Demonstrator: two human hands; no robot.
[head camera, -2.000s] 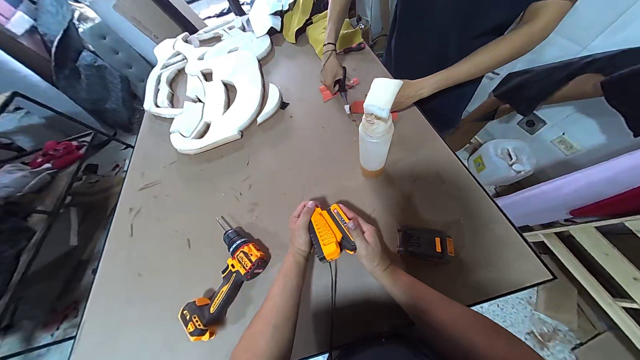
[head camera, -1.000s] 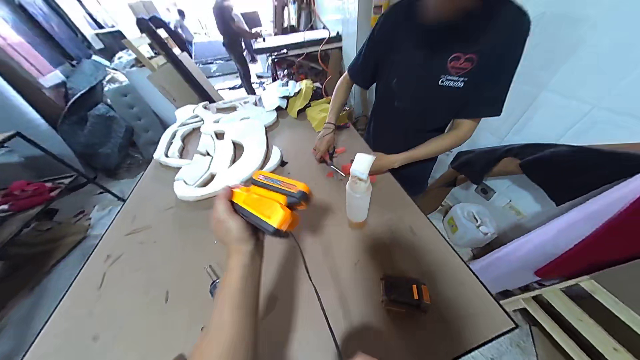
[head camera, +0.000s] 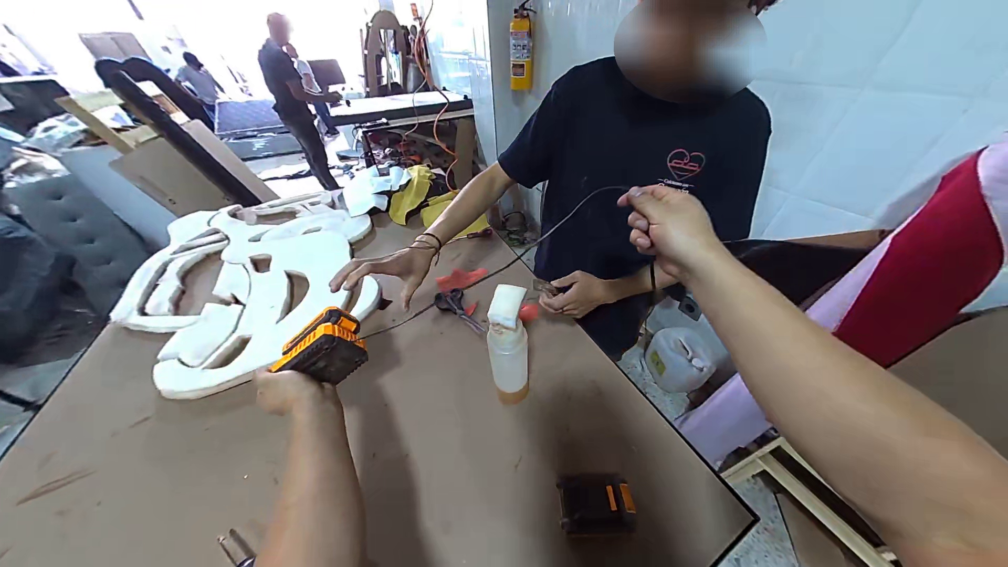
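Observation:
My left hand (head camera: 287, 391) holds a yellow and black battery charger with a battery pack (head camera: 323, 346) on it, raised above the table. A thin black cord (head camera: 543, 236) runs from the charger up to my right hand (head camera: 669, 224), whose fingers pinch it in front of the co-worker. Another black battery pack (head camera: 596, 504) lies near the table's front right. At the bottom edge the metal tip of a tool (head camera: 236, 546) shows; the rest of it is out of view.
A plastic bottle with a white top (head camera: 508, 346) stands mid-table, by scissors (head camera: 453, 303) and red scraps (head camera: 461, 278). White foam shapes (head camera: 260, 276) lie at the left. Across the table stands a co-worker (head camera: 646, 157), one hand (head camera: 394, 268) reaching over it. A fire extinguisher (head camera: 520, 51) hangs behind.
Both my hands were on the charger and battery; now my left hand alone holds them, and my right hand is raised with the cord. The co-worker's hand has left the scissors. The view has tilted up.

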